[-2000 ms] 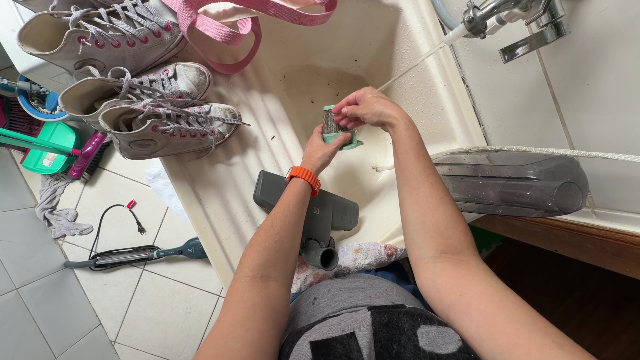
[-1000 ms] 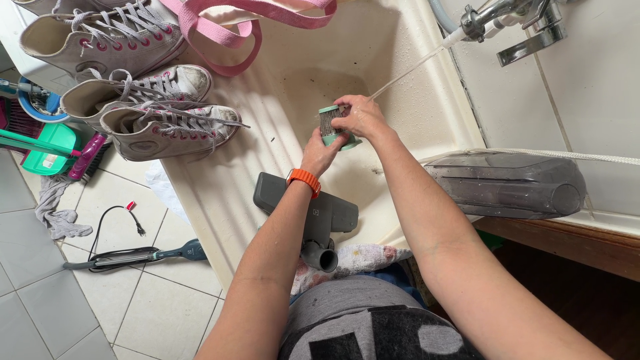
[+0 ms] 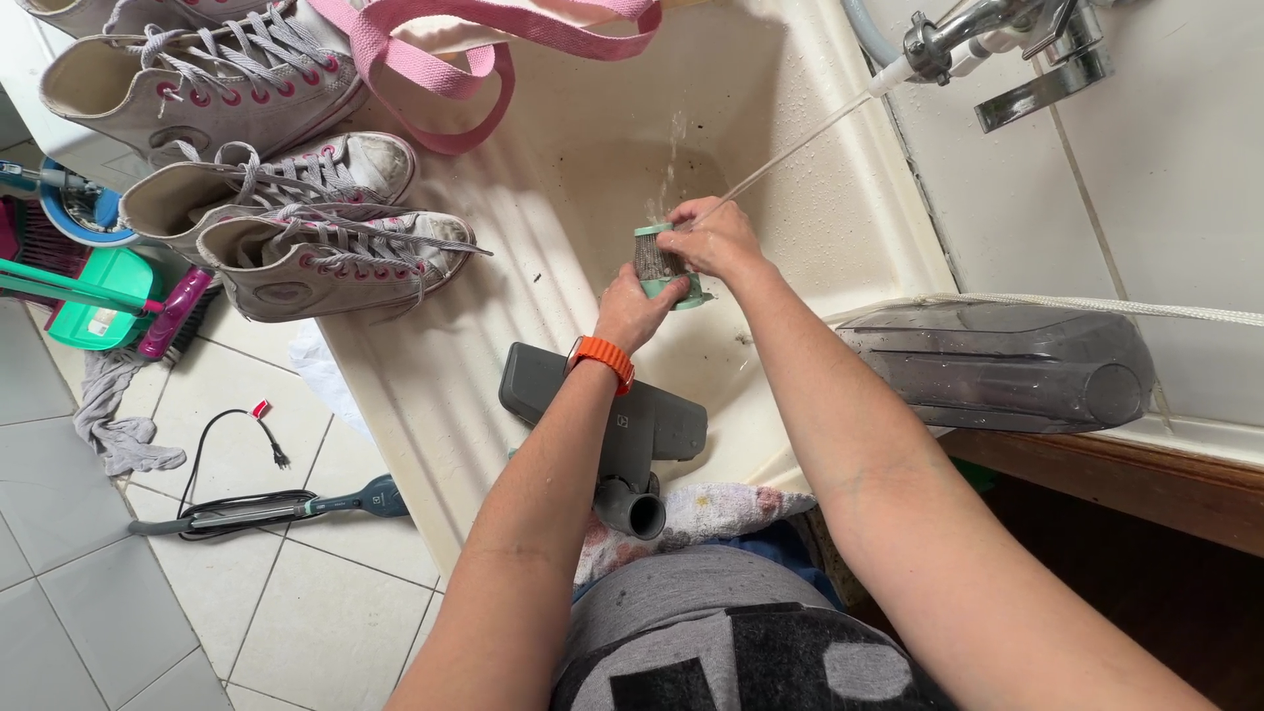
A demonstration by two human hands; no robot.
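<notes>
My left hand (image 3: pixel 637 311), with an orange-banded watch at its wrist, grips the lower rim of a green-rimmed vacuum filter (image 3: pixel 655 259) over the basin of a cream laundry sink (image 3: pixel 839 217). The fingers of my right hand (image 3: pixel 713 237) rest on the filter's right side, thumb against its pleated or mesh wall; whether they grip it is unclear. A thin stream of water from the tap (image 3: pixel 953 49) reaches my right hand, and drops splash up beyond the filter. Below my left wrist, a dark grey vacuum floor head (image 3: pixel 657 420) lies on the sink's near part.
White high-top sneakers (image 3: pixel 336 257) and a pink strap (image 3: pixel 444 79) lie on the sink's left side. At right sits a translucent grey vacuum dust container (image 3: pixel 997 365) beside a white cord. A stick vacuum body (image 3: pixel 355 499), dustpan (image 3: pixel 109 296) and cloth (image 3: pixel 118 415) are on the tiled floor.
My right hand has shifted slightly on the filter, and water now splashes up beyond it. My left hand keeps its hold.
</notes>
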